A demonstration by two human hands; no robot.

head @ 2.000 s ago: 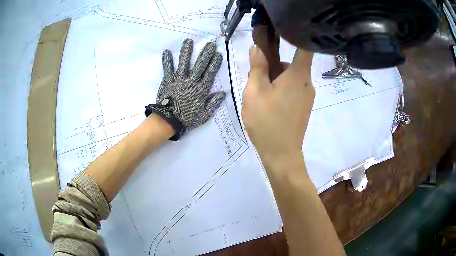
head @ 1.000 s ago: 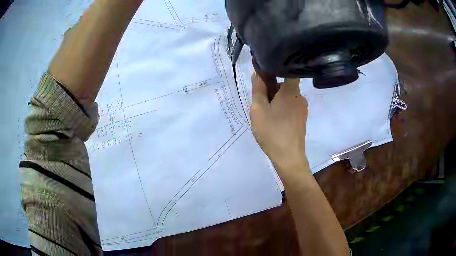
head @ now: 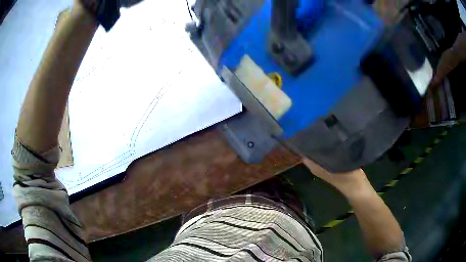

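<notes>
The straight-knife cutting machine [head: 327, 87], with its blue and grey motor body, fills the upper right. Its grey base plate [head: 249, 145] shows at the lay's near right corner, partly over the bare table. The blade is hidden. My right hand [head: 332, 175] reaches under the motor body, which hides its fingers. My left hand [head: 108, 11] is cut off by the top edge; its dark wrist strap shows, its fingers cannot be made out. White marker paper [head: 117, 97] with printed outlines tops the dark fabric lay [head: 125, 177].
The reddish-brown table [head: 168, 174] shows along the lay's near edge, with my striped shirt close against it. A tan strip [head: 65, 143] lies partly behind my left forearm. Green floor with yellow-black tape [head: 403, 169] is at the lower right. A blurred skin-toned shape shows at the right edge.
The machine has come nearer the lay's front edge and shows its blue side. My right hand has moved down and right with it. My gloved left hand has left the lay's middle.
</notes>
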